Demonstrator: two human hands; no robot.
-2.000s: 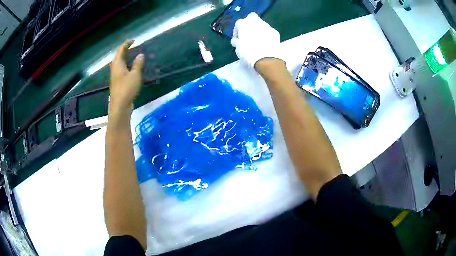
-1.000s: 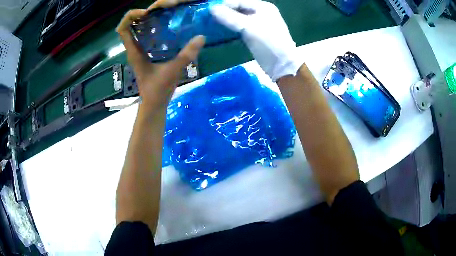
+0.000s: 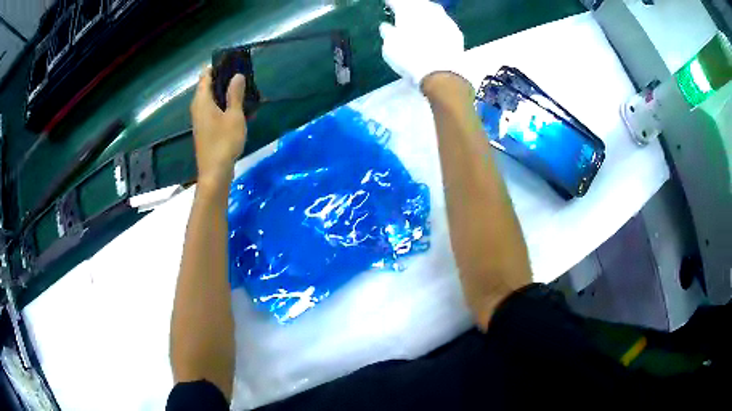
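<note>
A dark open rectangular fixture [image 3: 298,38] lies over the green belt at top centre. My bare left hand [image 3: 221,116] grips its left end, with the thumb on top. My gloved right hand [image 3: 421,40] is right of the fixture near the top edge, apart from it. Its fingers are curled and blurred, and a small dark thing shows by the fingertips; whether it is held cannot be told. A crumpled heap of blue film [image 3: 321,209] lies mid-bench between my forearms.
Stacked phone units [image 3: 546,140] lie on the white bench [image 3: 104,321] at right. More fixtures [image 3: 143,170] and a white strip [image 3: 156,197] are at the left belt edge. Black racks [image 3: 72,52] stand far left. Grey machine housing with a green light [image 3: 697,80] is at right.
The phone unit that both hands held a second ago is out of them. My left hand has gone down onto a fixture. My right hand has separated from it. The camera view has shifted.
</note>
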